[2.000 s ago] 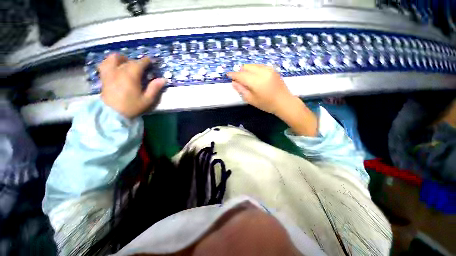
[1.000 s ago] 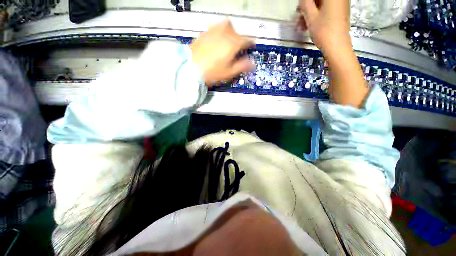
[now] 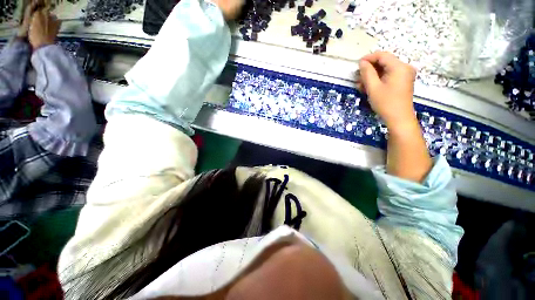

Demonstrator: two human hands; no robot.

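Note:
A long blue circuit board panel (image 3: 281, 99), crowded with small shiny parts, lies between the rails and runs to the right edge. My left hand (image 3: 230, 7) is at the top edge, mostly cut off, beside a pile of dark square components (image 3: 314, 30); its fingers are out of view. My right hand (image 3: 388, 82) is over the panel's far side, fingers curled, thumb and forefinger close together. Whether it holds a small piece cannot be seen. Right of it lies a heap of small whitish components (image 3: 410, 35).
A clear plastic bag (image 3: 498, 35) lies at the upper right, with a dark blue-black heap (image 3: 522, 76) beyond it. The near metal rail (image 3: 293, 140) runs below my forearms. A person's hands (image 3: 42, 26) and grey sleeves are at the left. A grey heap (image 3: 111, 8) is at the upper left.
My left hand has moved from the panel up to the top edge. My right hand has come down nearer the panel. The view has shifted, showing more dark components and the whitish heap.

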